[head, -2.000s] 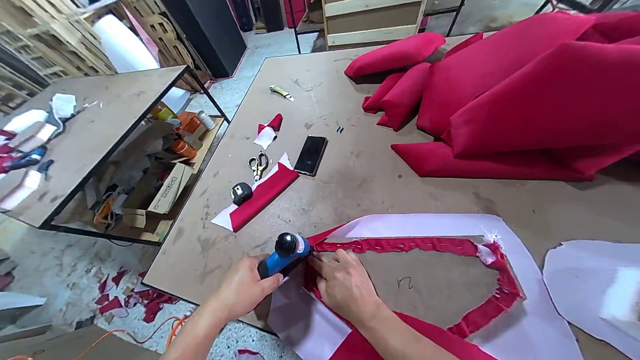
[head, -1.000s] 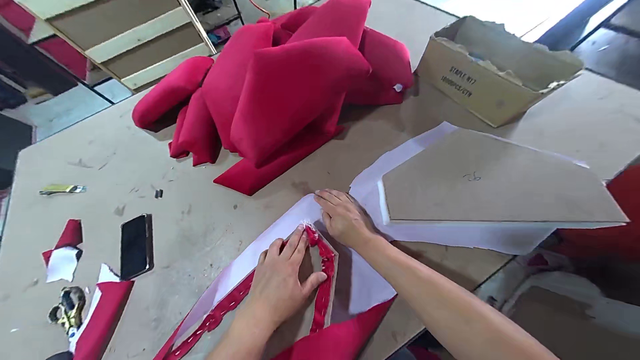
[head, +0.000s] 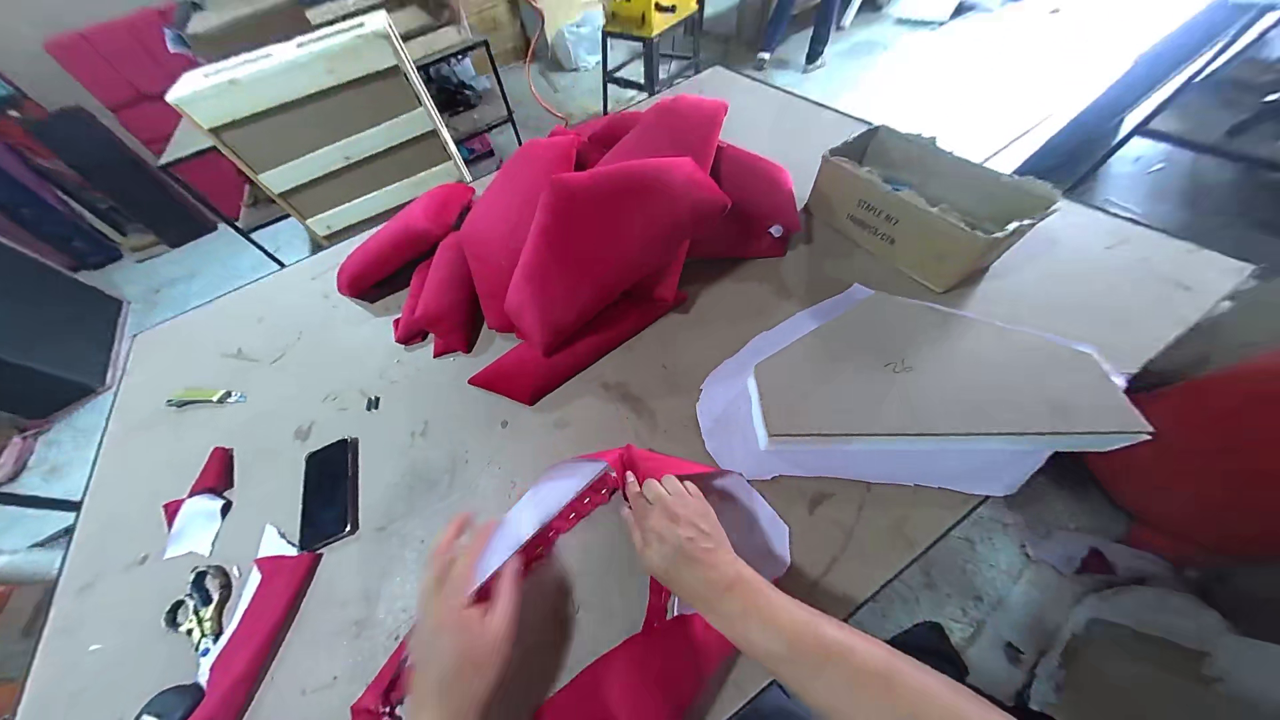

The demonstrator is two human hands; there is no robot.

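Note:
A board panel (head: 590, 560) with red fabric folded over its rim and a white lining lies at the table's near side. At the panel's far corner, the fingers of my right hand (head: 680, 525) press on the folded red fabric (head: 640, 462). My left hand (head: 465, 620), blurred, is at the panel's left edge with its fingers apart; whether it touches the edge cannot be told. Several staples run along the red strip (head: 565, 520). No stapling tool shows in this view. Loose red fabric (head: 650, 675) lies at the panel's near side.
Red upholstered pieces (head: 610, 240) are piled at the back. A cardboard box (head: 900, 225) and another panel (head: 940, 380) on white material stand to the right. At left lie a utility knife (head: 205, 398), a phone (head: 329, 492), scissors (head: 200, 605), fabric scraps (head: 265, 630) and a black round object (head: 170, 702).
The blue tool held in my left hand two seconds ago is out of view. My left hand has moved from the panel's far corner to its left edge. The view has swung right.

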